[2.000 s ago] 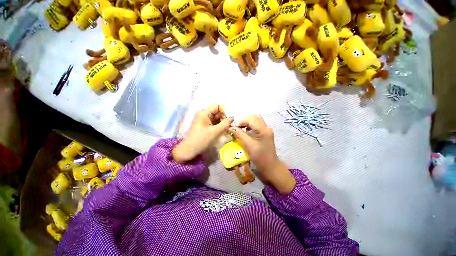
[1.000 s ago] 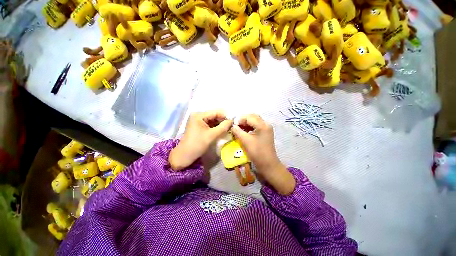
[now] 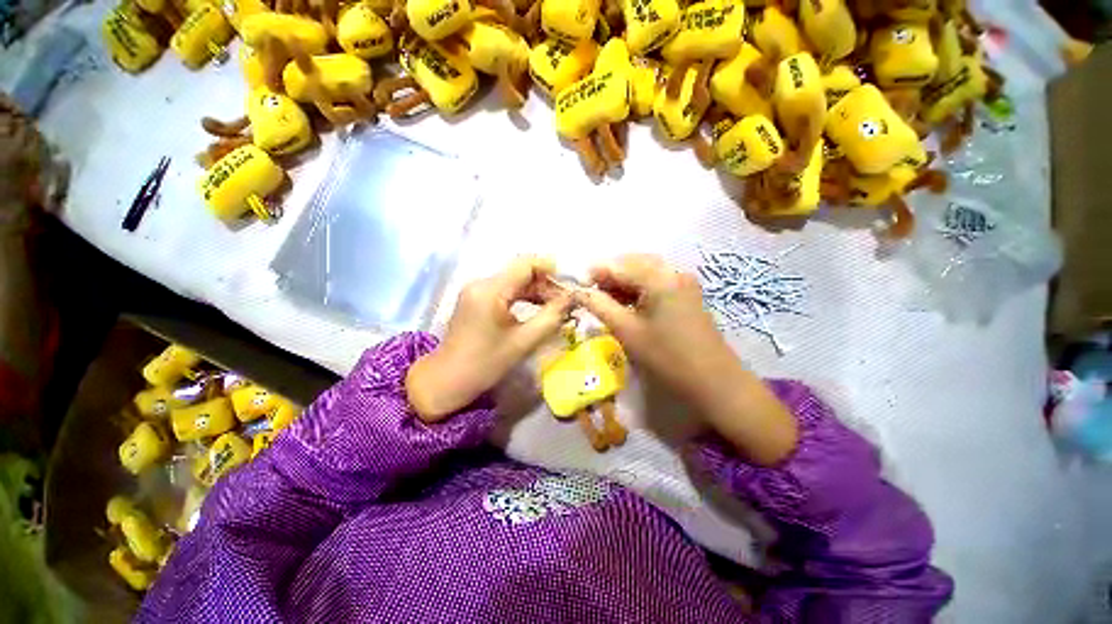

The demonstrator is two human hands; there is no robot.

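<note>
A yellow plush toy (image 3: pixel 585 375) with a small face and two brown legs hangs just below my fingertips, in front of my apron. My left hand (image 3: pixel 498 329) pinches at the toy's top from the left. My right hand (image 3: pixel 652 319) pinches from the right, with a thin pale strip (image 3: pixel 567 285) between the fingertips of both hands. The top loop is mostly hidden by the fingers; I cannot tell which hand holds it. A loose heap of thin pale ties (image 3: pixel 756 293) lies right of my right hand.
A big pile of yellow toys (image 3: pixel 594 100) spans the far side. Clear plastic bags (image 3: pixel 384 232) lie left, with a black pointed tool (image 3: pixel 146 195) farther left. A crumpled clear bag (image 3: pixel 994 250) lies right. An open carton of toys (image 3: pixel 92 402) is at lower left.
My right forearm and elbow have swung out to the right, and the right hand has turned at the toy's top. The pale strip now shows between the fingertips. The toy has tilted slightly.
</note>
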